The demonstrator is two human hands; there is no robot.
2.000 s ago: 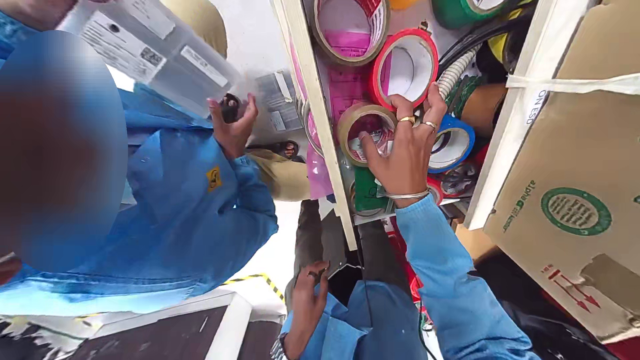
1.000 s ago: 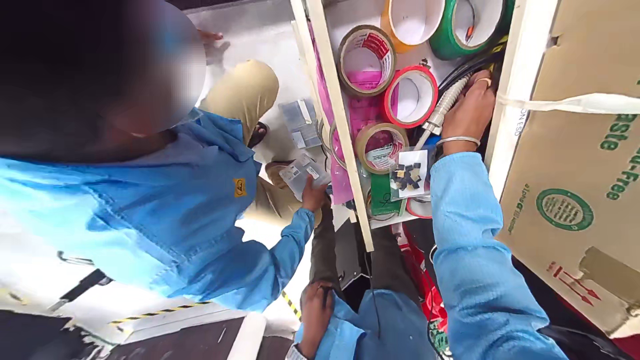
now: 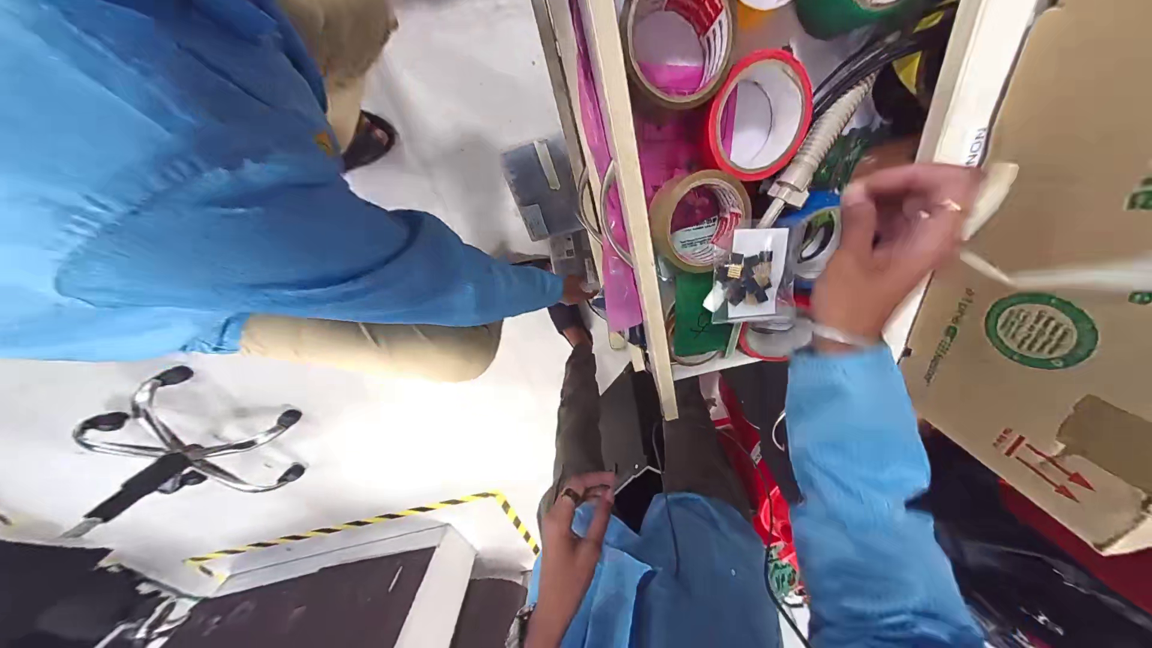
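My right hand, blurred, hovers over the right side of an open drawer, fingers bent, with nothing plainly held. Below it lies a blue tape roll. A small clear bag of black connectors rests left of the hand. Behind are a tan tape roll, a red-rimmed tape roll, a brown tape roll and a ribbed grey hose. My left hand rests by my lap, fingers loosely bent and apart, holding nothing visible.
A co-worker in a blue coat leans in from the left, one hand beside the drawer. Clear plastic boxes sit left of the drawer. A cardboard box stands at the right. A chair base is on the floor.
My right hand has come off the hose and cables at the drawer's right side. The bag of connectors, absent two seconds ago, lies on the tape rolls. The co-worker's hand has moved down beside the drawer.
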